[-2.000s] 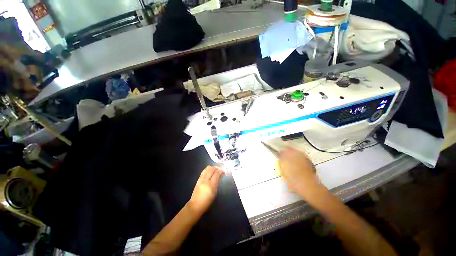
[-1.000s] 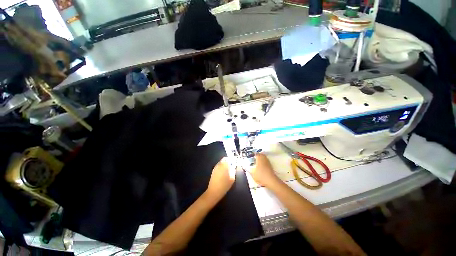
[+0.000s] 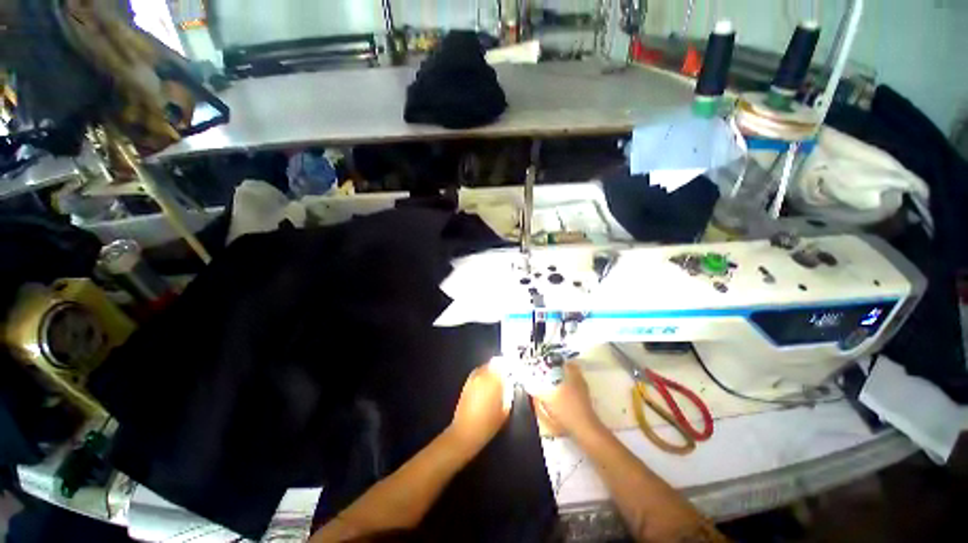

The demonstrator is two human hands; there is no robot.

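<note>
Black fabric lies left of and in front of the needle and hangs over the table's front edge. My left hand is on the fabric just left of the presser foot, its fingertips washed out by the lamp. My right hand is at the fabric's right edge, close in front of the foot. The fingers of both hands seem to hold the cloth between them. The white sewing machine with a blue stripe stands behind my hands. Scissors with red and yellow-orange loops lie on the bed under the arm.
A long pale table behind bears a black cloth heap. Black thread cones stand at the back right. A yellow-cased machine is at left. White cloth lies behind the head, and a white piece hangs at right.
My right hand has let go of the scissors, now lying on the bed, and has moved left to the fabric by the foot. The camera view has shifted, so the machine sits lower.
</note>
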